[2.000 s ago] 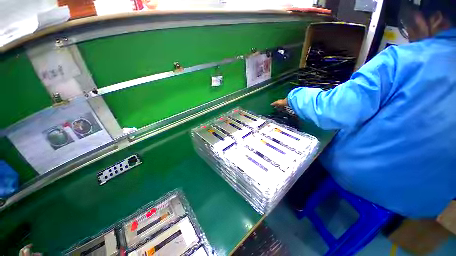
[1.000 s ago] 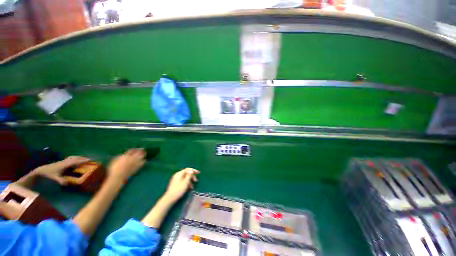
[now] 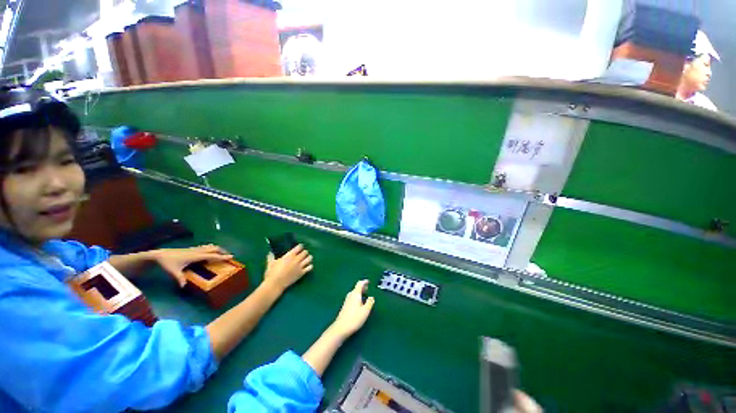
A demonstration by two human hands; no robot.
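Observation:
My left hand (image 3: pixel 351 310) reaches over the green bench (image 3: pixel 452 347) from the lower middle, fingers slightly apart, with nothing visible in it. My right hand (image 3: pixel 526 402) shows only as blurred fingers at the bottom edge, holding a flat grey display module (image 3: pixel 499 375) upright, nearly edge-on. A slotted plate (image 3: pixel 409 287), pale with dark openings in rows, lies on the bench just beyond my left hand, not touching it. A clear blister tray (image 3: pixel 355 377) is cut off at the bottom, with a pale module (image 3: pixel 379 395) in it.
A person in a blue smock sits close at left. One of their hands is on a brown frame tray (image 3: pixel 214 278), the other at a small dark part (image 3: pixel 282 244). Another brown frame (image 3: pixel 109 288) is nearer them. A green partition (image 3: pixel 274 121) with rails, blue bag (image 3: pixel 361 199) and instruction sheet (image 3: pixel 462 222) stands behind.
The view has swung left, bringing the neighbour's face in and putting the tall tray stack out of view. The module in my right hand has come into view at the bottom.

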